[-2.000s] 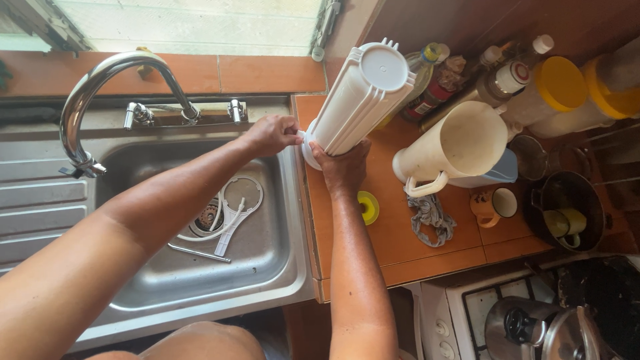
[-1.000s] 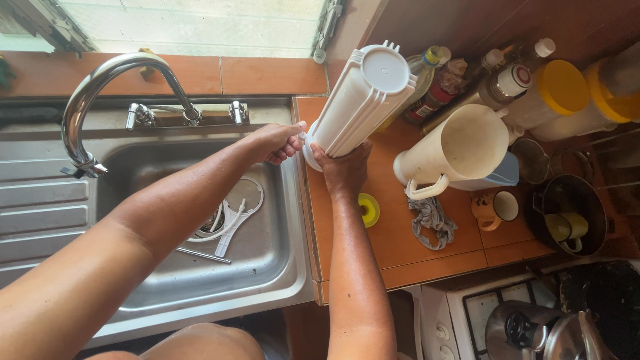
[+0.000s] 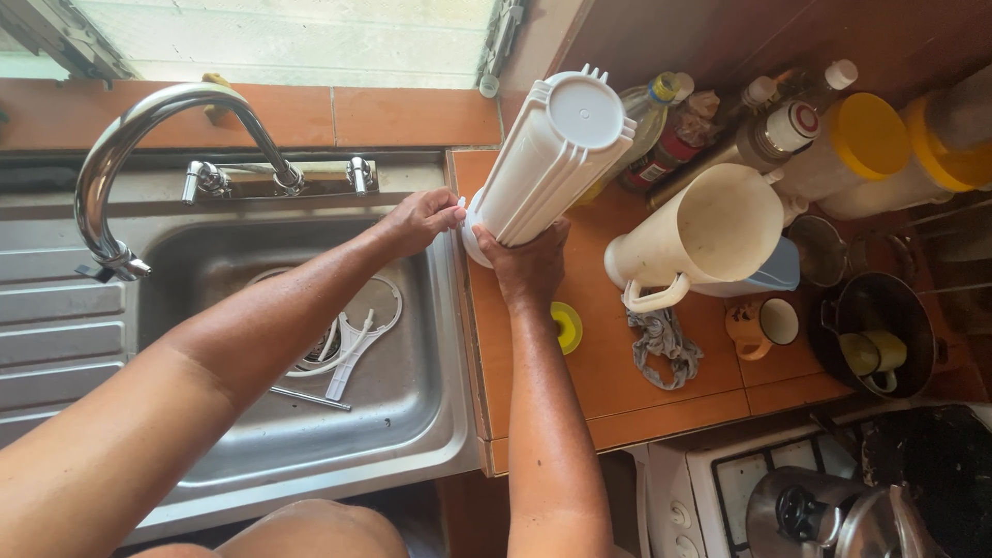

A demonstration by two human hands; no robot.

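A white ribbed water-filter housing [image 3: 542, 170] stands upside down at the left edge of the tiled counter. My right hand [image 3: 527, 260] grips it low down near its white cap. At the cap's left side, the fingers of my left hand [image 3: 426, 221] pinch a small white fitting [image 3: 462, 203]. In the steel sink lie a white plastic housing wrench [image 3: 353, 353], a thin white tube [image 3: 318, 370] and a metal rod [image 3: 310, 397]. A yellow ring-shaped piece [image 3: 568, 327] lies on the counter beside my right forearm.
A chrome faucet [image 3: 101, 170] arches over the sink's left side. Right of the housing are a cream pitcher [image 3: 651, 232], a grey cloth [image 3: 668, 353], an orange enamel mug [image 3: 750, 329] and a dark pot [image 3: 914, 310]. Bottles and yellow-lidded containers [image 3: 872, 136] line the wall; a stove [image 3: 701, 473] adjoins the counter.
My left hand's fingers have shifted slightly at the cap's side over the frames. My right hand has kept its grip on the housing, which has stayed in place.
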